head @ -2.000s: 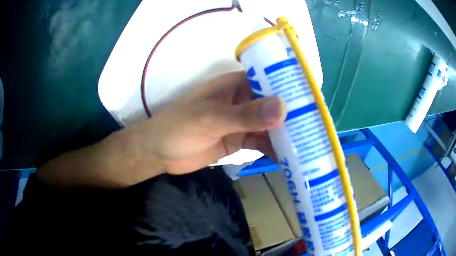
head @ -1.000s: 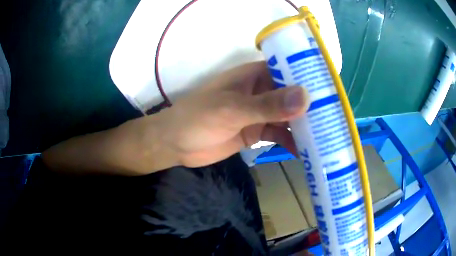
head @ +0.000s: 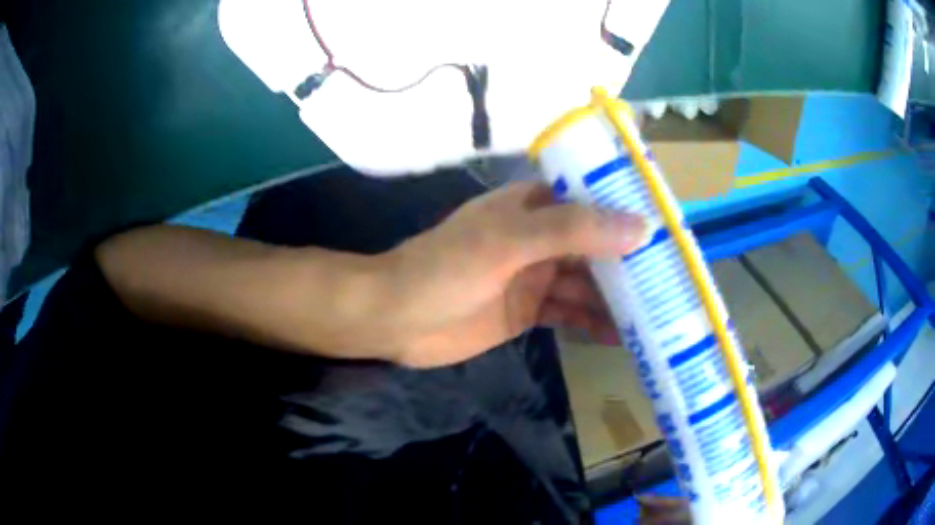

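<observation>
My left hand (head: 482, 267) is closed around a white cartridge (head: 656, 338) with blue bands in a yellow frame (head: 707, 287). The cartridge slants from upper left to lower right; no nozzle can be made out. A small skin-coloured patch at the bottom edge, beside the cartridge's lower end, looks like part of my right hand (head: 666, 510); its grip is hidden. A white housing (head: 410, 133) lies beyond the cartridge's upper end, overexposed. It bears a thin dark red wire (head: 395, 88) and dark connectors at left (head: 310, 86), middle (head: 480, 108) and right (head: 618, 43).
The green bench (head: 133, 133) lies under the housing. A white tube (head: 896, 62) is at the upper right. An open carton (head: 697, 164) with white round ends stands below the bench edge. Closed cartons (head: 789, 308) sit in a blue rack (head: 882, 246) at right. Pale layered edges (head: 14, 164) show at far left.
The view has shifted, so the housing sits higher and its near edge with connectors shows. The open carton has come into view. My left hand still holds the cartridge, now lower in the picture.
</observation>
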